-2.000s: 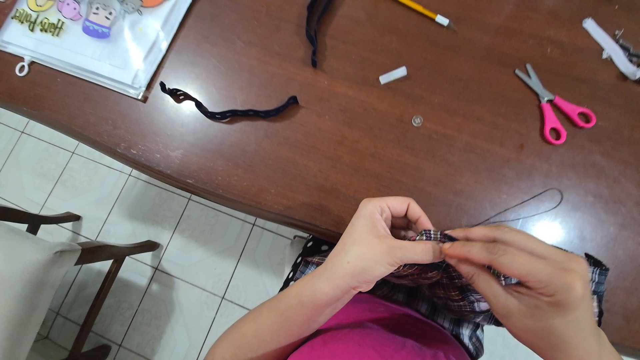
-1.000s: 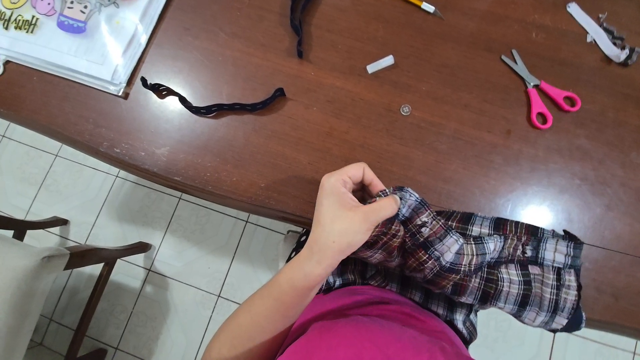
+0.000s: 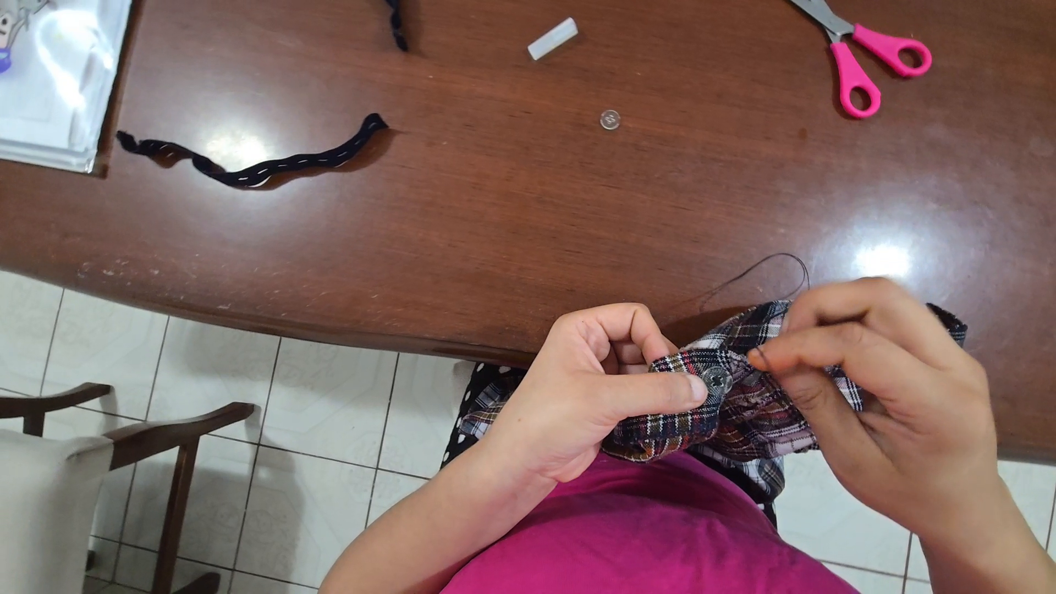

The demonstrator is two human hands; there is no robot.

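My left hand [image 3: 602,379] pinches the edge of a plaid cloth garment [image 3: 668,433], its thumb beside a clear round button [image 3: 716,379] that lies on the cloth. Just to the right, my right hand [image 3: 891,396] has its thumb and index fingertip together at the fabric, close to the button. Dark thread [image 3: 775,257] loops above the fingers over the table. Whether a needle is between the right fingertips cannot be told. The garment spreads over my lap and the table's edge, partly hidden behind both hands.
On the wooden table [image 3: 495,223] lie pink-handled scissors [image 3: 858,49], a loose clear button [image 3: 610,120], a small white piece [image 3: 553,39], a dark strip with white stitches [image 3: 256,169], another dark strip [image 3: 397,25] and a plastic pouch [image 3: 62,91]. A wooden chair [image 3: 177,445] stands at the lower left.
One second ago my right hand was out of sight and the garment lay spread to the right. Now that hand is back at the cloth, beside my left hand, and the button on the cloth shows.
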